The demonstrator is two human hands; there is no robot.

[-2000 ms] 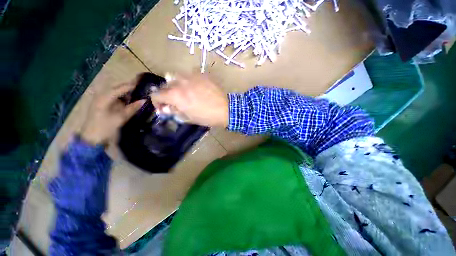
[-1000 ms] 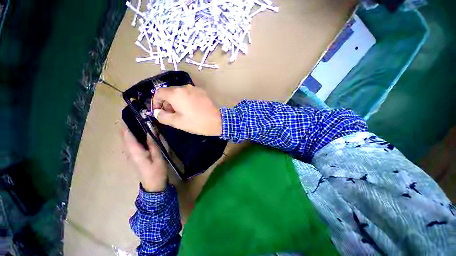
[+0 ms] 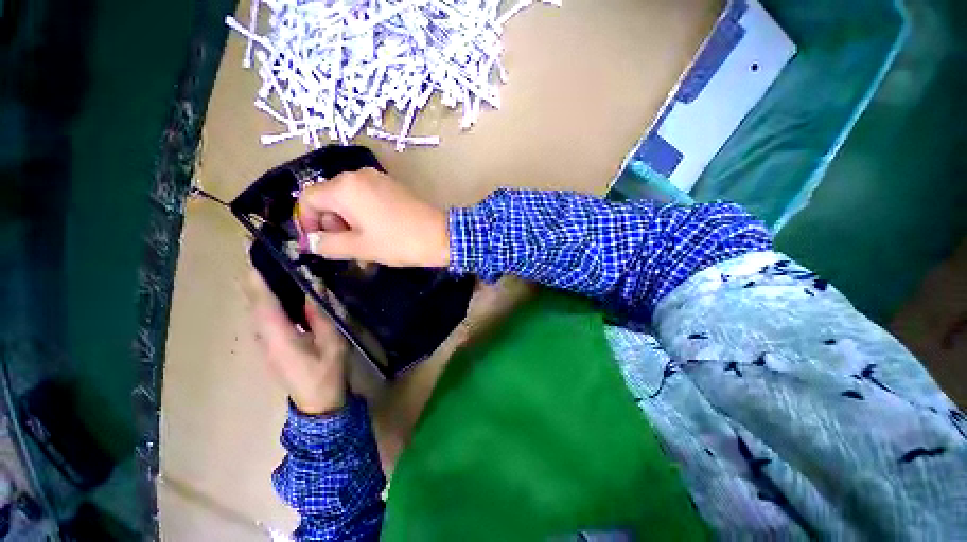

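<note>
The black plastic housing (image 3: 398,312) lies open side up on the tan cardboard, tilted diagonally. My right hand (image 3: 371,220) reaches into its upper cavity with fingers bent together; a small white bit shows at the fingertips, and I cannot tell whether it is a part or the finger wrap. My left hand (image 3: 302,349) lies along the housing's lower left side, thumb and fingers around its edge, steadying it. A loose heap of white narrow strips (image 3: 371,64) lies just above the housing. The inside under my right fingers is hidden.
The cardboard sheet (image 3: 573,116) has a dark seam left of the housing. A green-teal lined bin (image 3: 806,116) stands at the right, with a white flat piece with grey-blue shapes (image 3: 705,106) in it. The dark green conveyor belt (image 3: 106,212) runs at the left, with a black unit lower left.
Since two seconds ago my left hand has moved from the housing's upper left to its lower left side, and the housing has turned. Over the last second my right hand stays in the cavity.
</note>
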